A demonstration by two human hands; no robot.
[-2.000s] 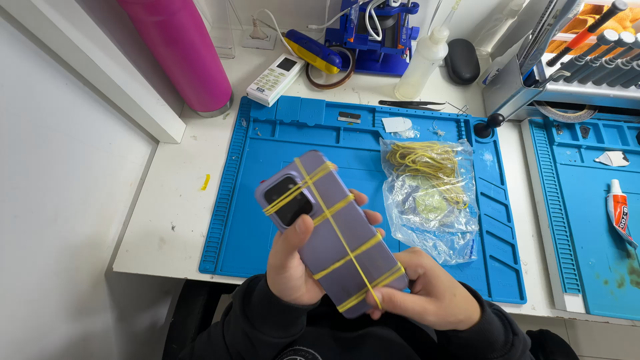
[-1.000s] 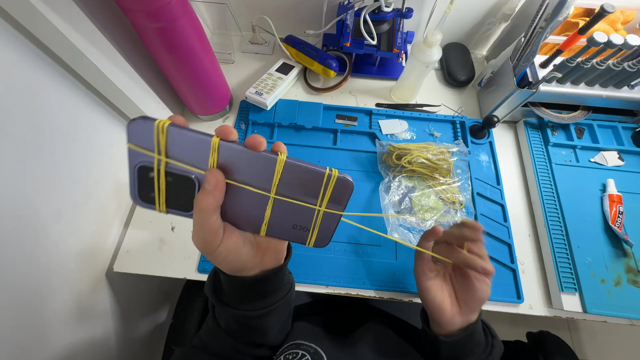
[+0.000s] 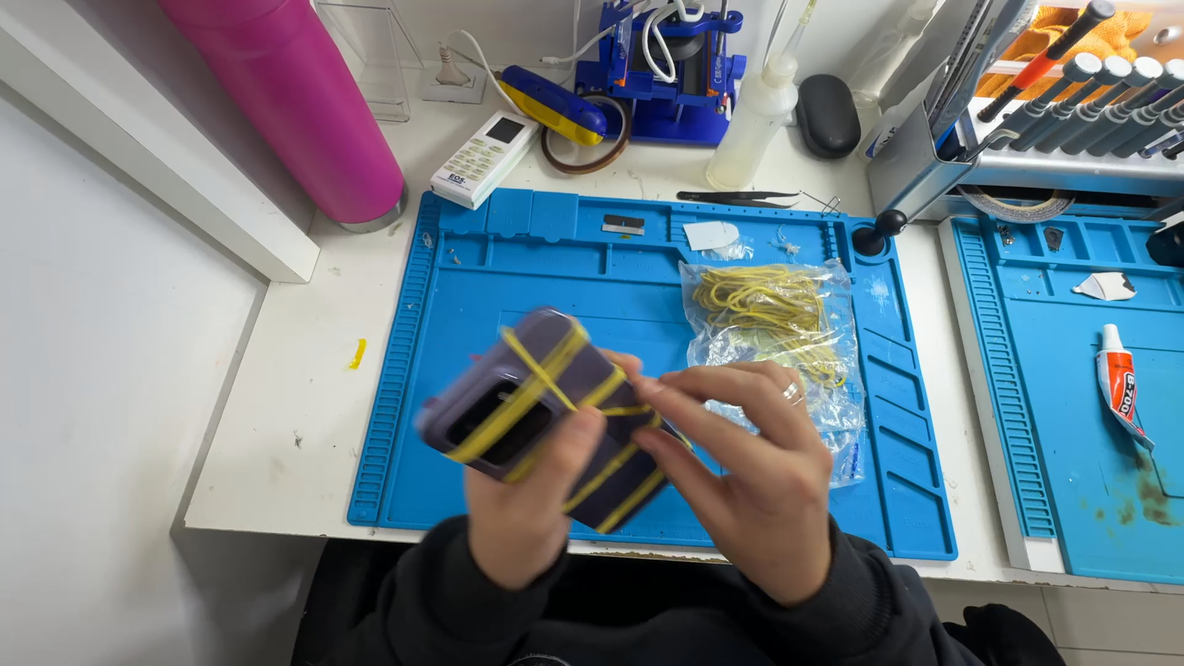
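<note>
My left hand point(image 3: 527, 499) grips a purple smartphone point(image 3: 606, 356), its camera side up and tilted, with my thumb across the back. Several yellow rubber bands point(image 3: 527, 398) run across the phone, and one runs along it. My right hand point(image 3: 754, 462) pinches a stretched yellow band between thumb and fingers at the phone's right side. Motion blurs the phone and fingertips. A clear plastic bag point(image 3: 703, 347) of yellow rubber bands point(image 3: 772, 301) lies on the blue silicone work mat point(image 3: 444, 370), just behind my right hand.
Black tweezers point(image 3: 735, 197), a white remote control point(image 3: 483, 159), a roll of tape point(image 3: 585, 166), a plastic bottle point(image 3: 754, 120) and a blue fixture point(image 3: 666, 120) stand or lie behind the mat. At left is a magenta cylinder point(image 3: 296, 111). A glue tube point(image 3: 1119, 384) lies on a second mat at right.
The phone has turned from nearly level to a steep slant and moved right. My right hand has come in from the right to the phone; the band it stretched outward a second ago is shorter now.
</note>
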